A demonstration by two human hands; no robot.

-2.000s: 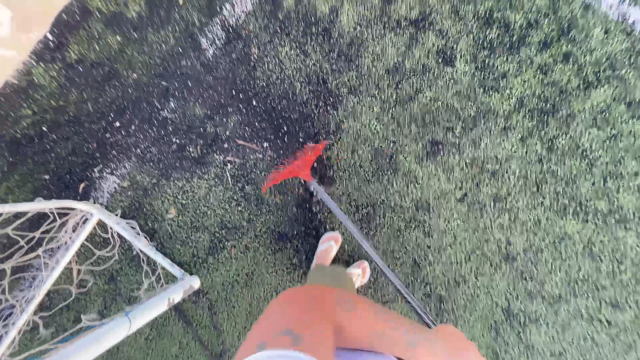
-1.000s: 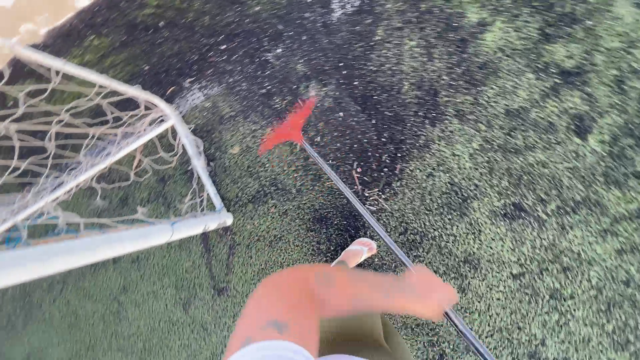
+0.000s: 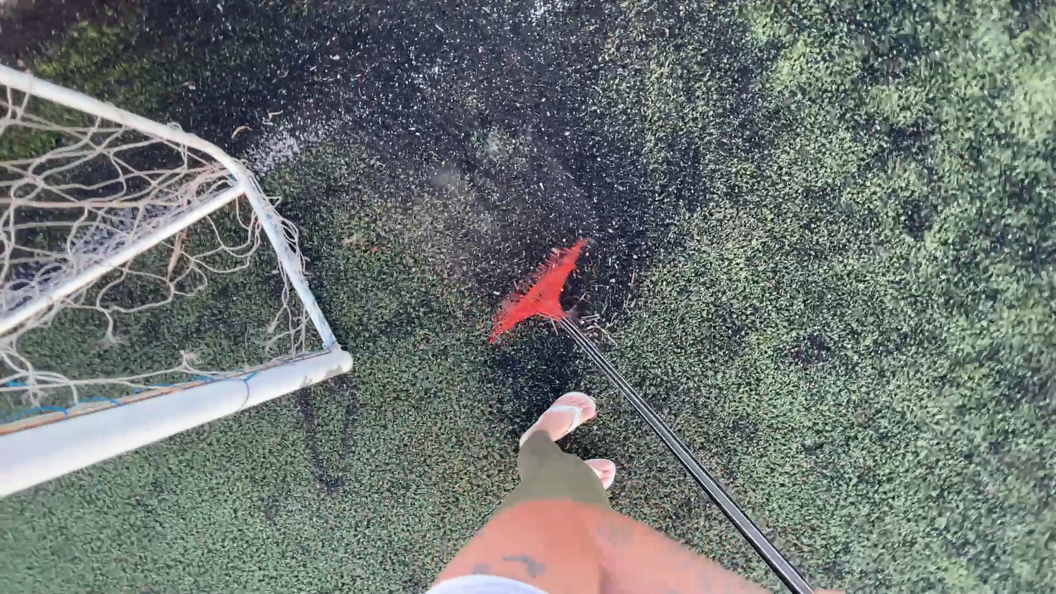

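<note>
A rake with a red fan-shaped head rests on artificial turf, just ahead of my feet. Its long dark handle slants down to the lower right edge. My left forearm reaches across my body to that handle. Only a sliver of my left hand shows at the bottom edge, closed around the handle; its fingers are cut off by the frame. My right hand is out of view. Loose dark granules lie on the turf around and beyond the rake head.
A small goal with a white metal frame and a loose, frayed net stands at the left. My feet, in light flip-flops, are on the turf near the middle. Light debris lies behind the goal's corner.
The rake head has come closer to my feet than it was one second ago. My left hand, fully in view then, is now mostly below the frame.
</note>
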